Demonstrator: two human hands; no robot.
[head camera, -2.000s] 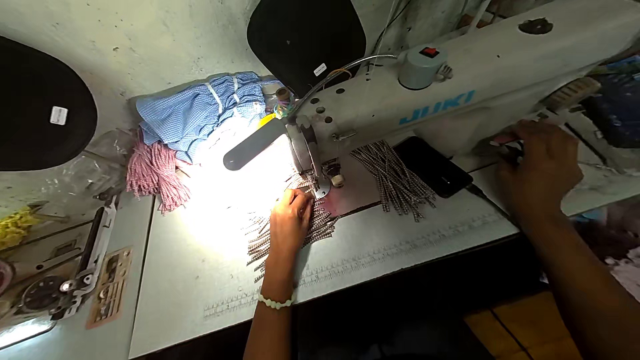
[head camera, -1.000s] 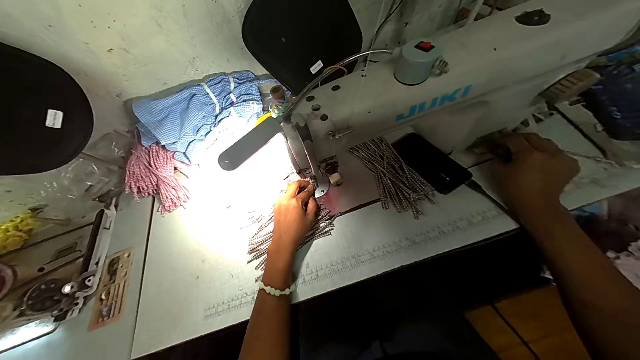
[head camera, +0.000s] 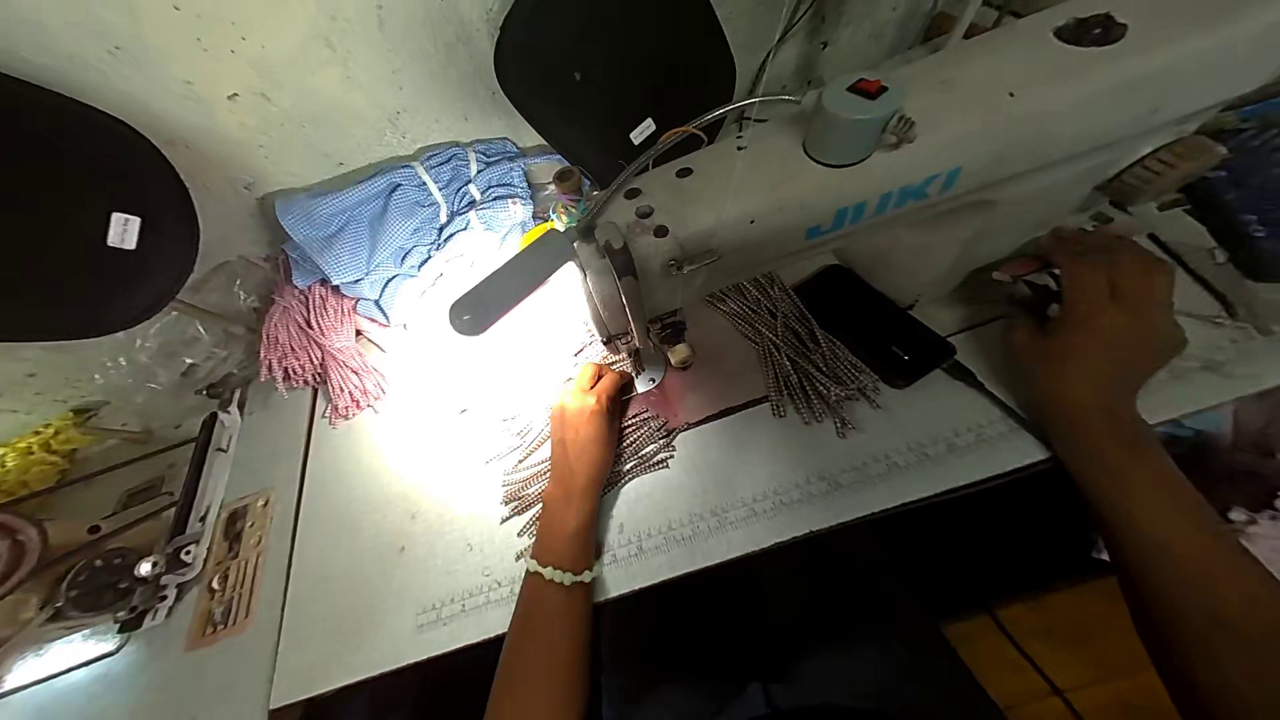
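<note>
My left hand (head camera: 592, 400), with a beaded bracelet on its wrist, is at the needle area of a Juki sewing machine (head camera: 880, 200), its fingertips pinching the end of a thin checked fabric strip. Beneath and beside that wrist lie several loose checked strips (head camera: 640, 450). My right hand (head camera: 1100, 310) is at the right, under the machine arm, with small dark-handled scissors or snips (head camera: 1038, 285) in its fingers; the exact tool is unclear. A bundle of similar strips (head camera: 795, 350) lies between the needle area and a black phone (head camera: 875, 325).
Blue checked fabric (head camera: 400, 225) and a pink bundle of strips (head camera: 315, 345) lie behind at the left. A lamp (head camera: 515, 280) lights the bed brightly. A wooden brush (head camera: 1165, 170) is at the right. Another machine (head camera: 130, 570) stands at the far left.
My left hand stays near the needle area, with small shifts of its fingers. My right hand remains at the right, its fingers now more raised around the dark tool.
</note>
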